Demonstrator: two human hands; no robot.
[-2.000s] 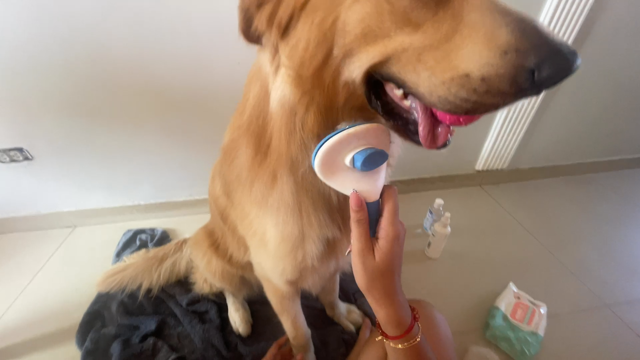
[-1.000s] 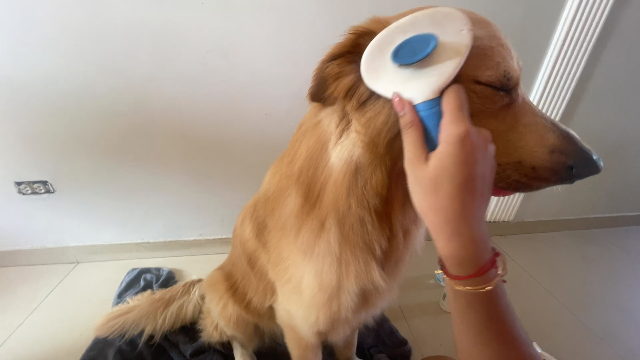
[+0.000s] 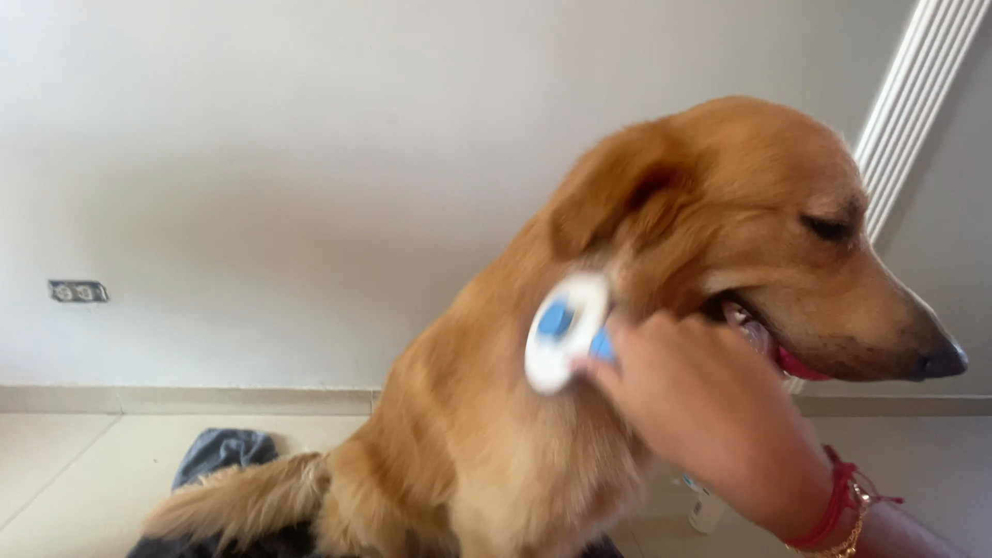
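A golden-coated dog (image 3: 496,434) sits side-on, its head to the right, mouth partly open and tongue showing. My right hand (image 3: 697,395), with a red cord and a gold-coloured bracelet at the wrist, is closed around the blue handle of a pet grooming brush (image 3: 567,333). The brush's white oval back with a blue button faces me, and its hidden front lies against the fur of the neck, below the ear. Hand and brush are blurred. My left hand is out of view.
A dark towel (image 3: 225,449) lies under the dog and its tail. Behind the dog stands a pale wall (image 3: 271,194) with an electrical outlet (image 3: 77,291) and a white fluted strip (image 3: 922,101). A white bottle (image 3: 704,508) stands on the tiled floor, partly hidden by my forearm.
The brush has gone from the chest up to the side of the dog's head, then down to its neck. The dog's mouth, hardly visible a second ago, now shows open.
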